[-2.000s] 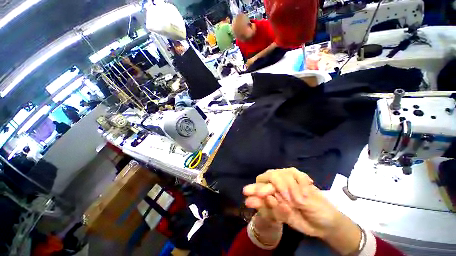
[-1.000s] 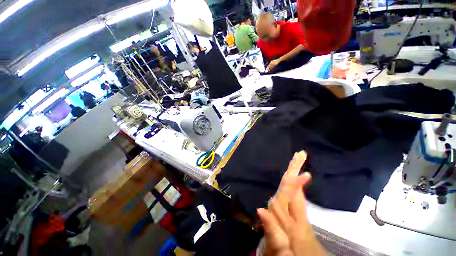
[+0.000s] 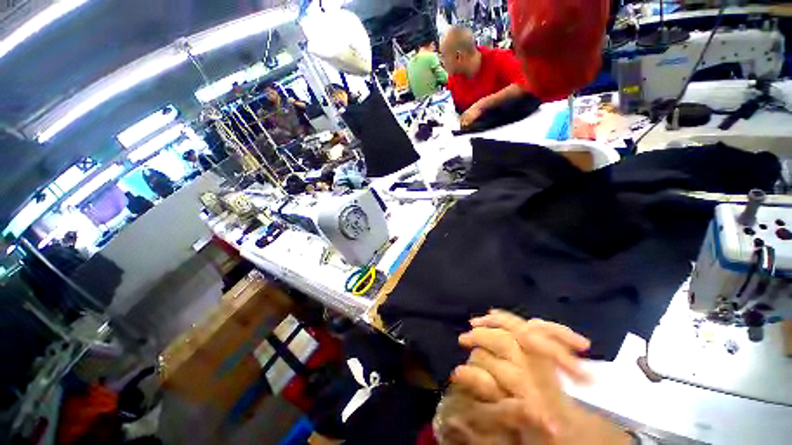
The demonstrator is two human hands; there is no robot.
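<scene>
My left hand [image 3: 469,407] and my right hand [image 3: 551,401] are clasped together at the bottom centre, fingers interlaced, partly blurred. No cloth or tool shows in them. A large black garment [image 3: 564,252] lies spread over the white table beyond my hands, with folds at its middle. The white sewing machine head [image 3: 729,261] stands at the right, cut off by the picture's edge. Its needle area shows no cloth under it.
Yellow-green scissors [image 3: 362,279] lie at the left table edge beside a grey-white motor housing [image 3: 352,222]. A cardboard box [image 3: 221,348] stands on the floor at lower left. A red bag [image 3: 558,43] hangs above. A person in red [image 3: 486,76] sits across the table.
One second ago one hand showed raised with its fingers extended; now both hands are clasped. Two seconds ago they were also together. The view has shifted slightly between frames.
</scene>
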